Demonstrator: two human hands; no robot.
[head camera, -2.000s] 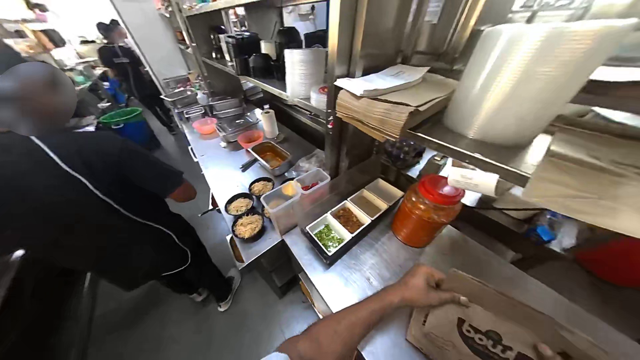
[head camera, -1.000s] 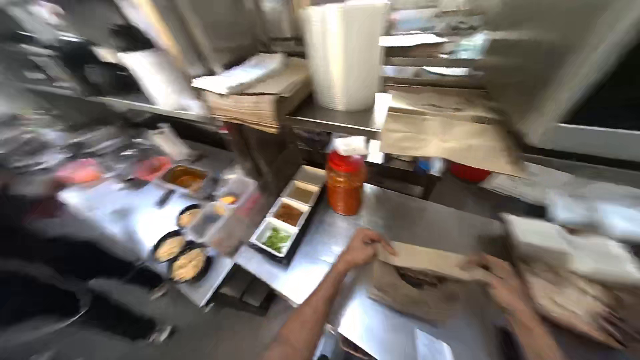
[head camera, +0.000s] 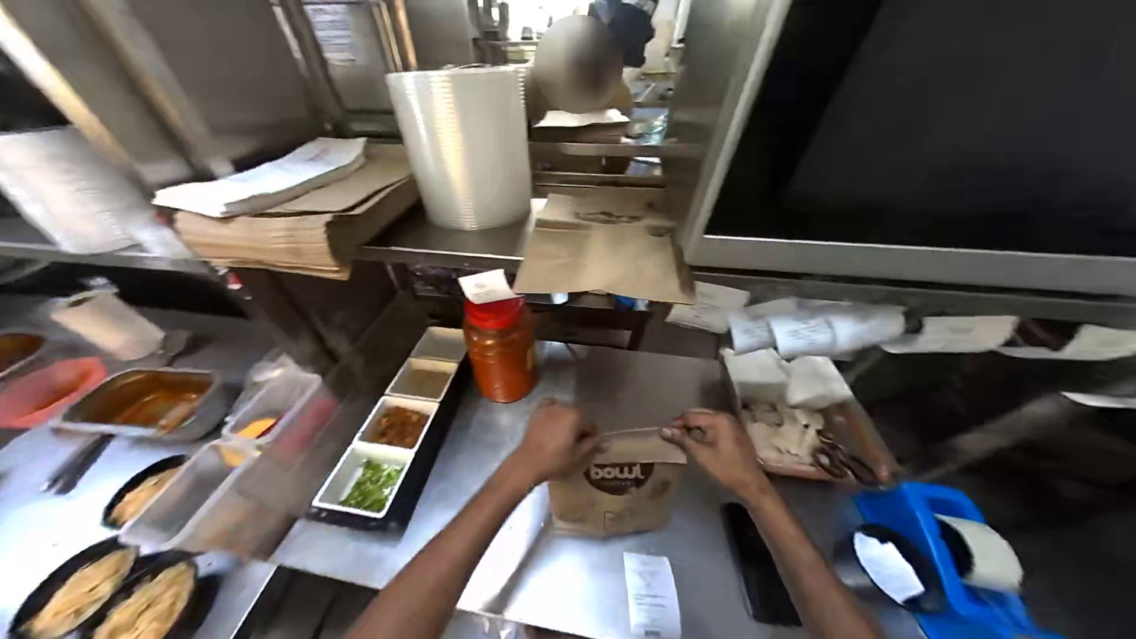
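Note:
A brown paper bag (head camera: 612, 497) with a dark printed logo stands on the steel counter between my hands, its top edge folded over. My left hand (head camera: 559, 439) grips the left end of that fold. At the right end, my right hand (head camera: 710, 444) pinches the fold between thumb and fingers. A printed paper slip (head camera: 651, 593) lies on the counter just in front of the bag. To the right of the slip is a black phone-like object (head camera: 756, 564), partly behind my right forearm. What the bag holds is hidden.
Left of the bag are a red-lidded jar (head camera: 500, 355) and a tray of white tubs (head camera: 377, 479). At right are a box with scissors (head camera: 821, 435) and a blue tape dispenser (head camera: 941, 550). Flat paper bags (head camera: 608, 248) hang over the shelf edge; a person stands beyond.
The view has swung right. Two seconds ago the bag lay flatter under my hands; now it stands upright with its top folded, held at both ends.

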